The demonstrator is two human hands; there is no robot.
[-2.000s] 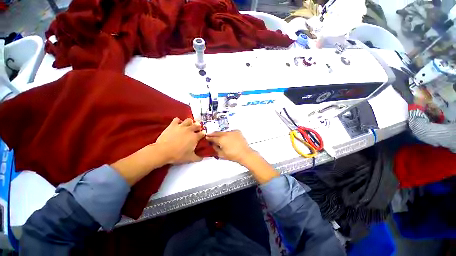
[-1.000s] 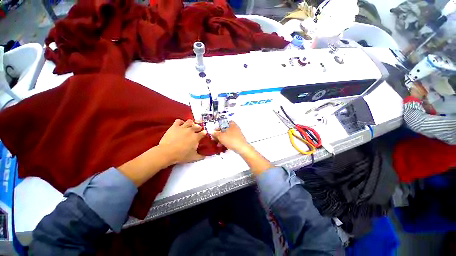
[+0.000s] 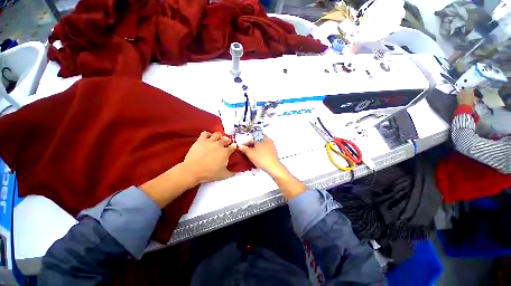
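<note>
The rust-red garment piece (image 3: pixel 106 139) lies spread over the white table left of the needle, one corner hanging over the front edge. My left hand (image 3: pixel 210 156) rests flat on its right part, fingertips close to the presser foot (image 3: pixel 245 129). My right hand (image 3: pixel 261 155) holds the small red corner right of it between thumb and fingers, just in front of the needle area. The fingertips partly hide the fabric edge. The white sewing machine (image 3: pixel 297 84) with blue stripe stands behind both hands.
Scissors (image 3: pixel 343 153) with red and yellow handles lie right of my right hand. Red cloth (image 3: pixel 168 33) is heaped behind the machine head. Dark fringed cloth (image 3: pixel 392 201) and a blue bin (image 3: pixel 417 265) are below at right. Another person's striped sleeve (image 3: pixel 476 139) shows at the right edge.
The machine and scissors appear slightly further right than a second ago. Both hands stay at the fabric by the needle. The other person's hand and sleeve have come further into view.
</note>
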